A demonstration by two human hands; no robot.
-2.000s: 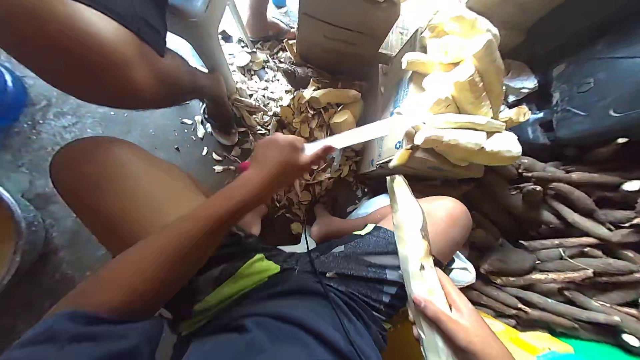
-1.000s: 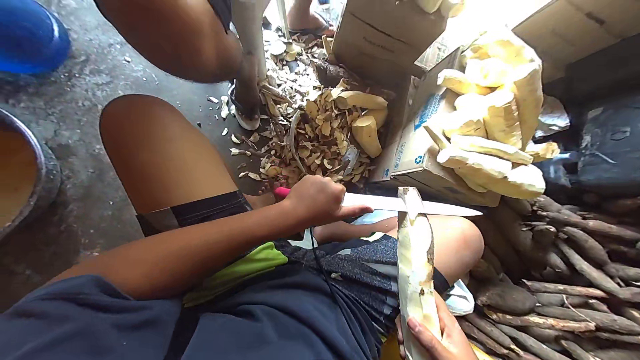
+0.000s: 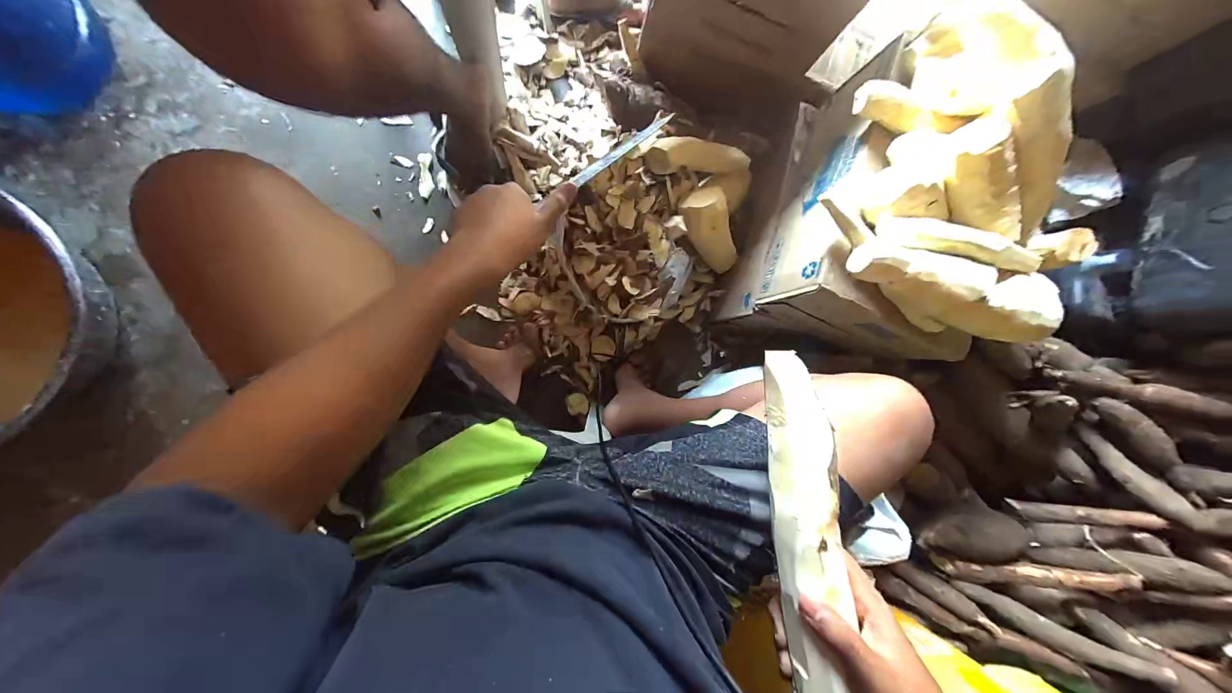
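My right hand, at the lower right, grips the lower end of a long, pale peeled cassava root that stands over my thigh. Raised over the peelings, my left hand is closed around a knife whose handle is hidden by the fingers. The knife blade points up and to the right, well apart from the root. Under it lies a heap of brown and white cassava peelings, with thick peeled pieces at its right edge.
Peeled cassava roots are piled on a cardboard box at the upper right. Unpeeled roots fill the lower right. Another person's leg is at the top. A round container and a blue container stand left.
The knife hand has moved up and left; the blade, which lay across the top of the root one second ago, is now away from it. The other hand still holds the root.
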